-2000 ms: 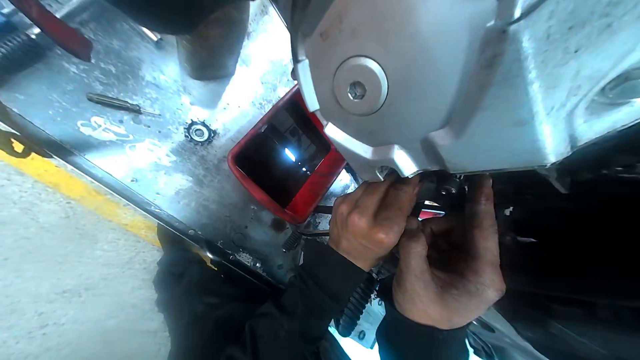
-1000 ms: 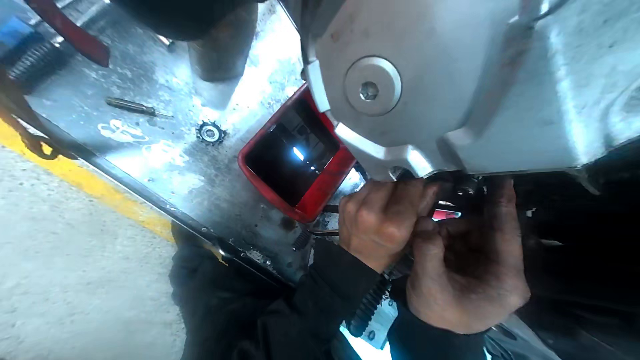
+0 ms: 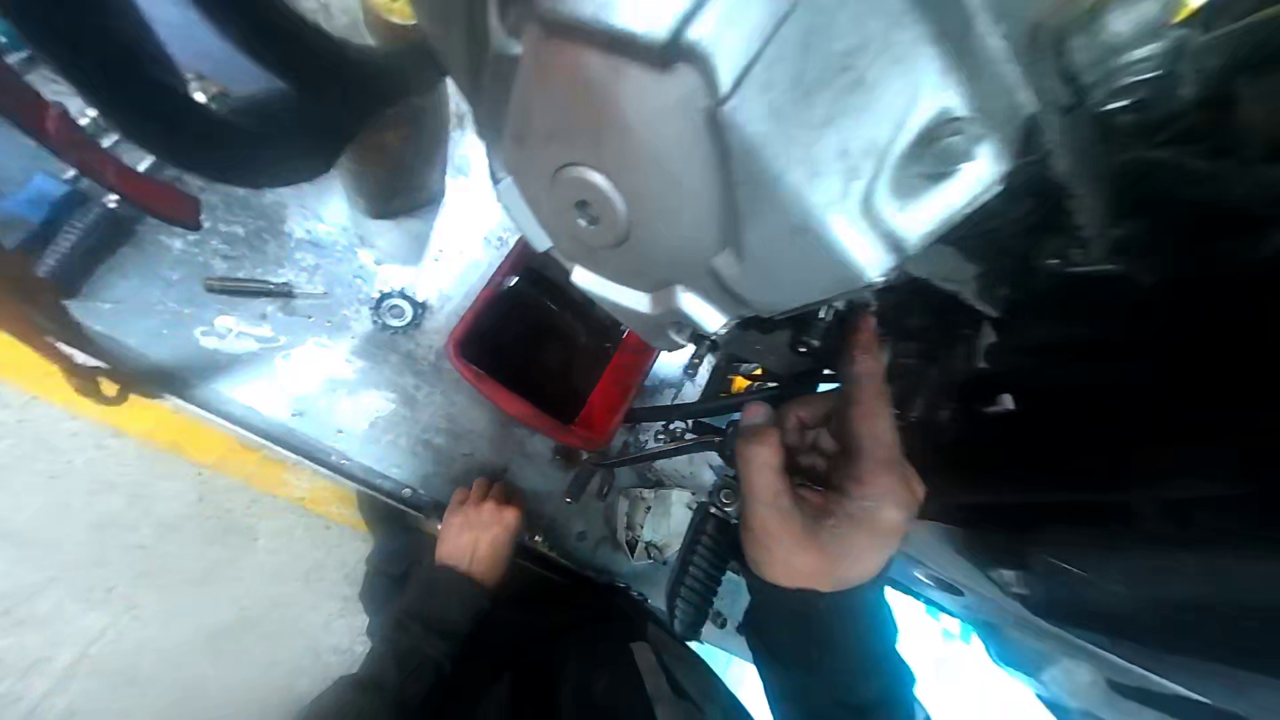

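My right hand (image 3: 840, 480) is raised palm up below the silver metal engine cover (image 3: 640, 170), its index finger reaching the cover's lower edge; whether that finger presses on a part is unclear. My left hand (image 3: 480, 530) rests on the edge of the metal bench, fingers curled, with no object visible in it. Between the hands and the cover lie a black lever (image 3: 690, 408) and a ribbed rubber footpeg (image 3: 697, 570). A red tray (image 3: 620, 395) holding dark liquid sits on the bench, partly under the cover.
On the metal bench (image 3: 400, 440) lie a screwdriver (image 3: 250, 288) and a small toothed sprocket (image 3: 397, 311). A black tyre-like ring (image 3: 250, 140) and a red curved handle (image 3: 130, 185) are at the upper left. A yellow line (image 3: 200, 440) runs along the floor beside the bench.
My left hand has left the underside of the engine cover and moved down-left to the bench edge. My right hand remains beneath the cover. The view has shifted.
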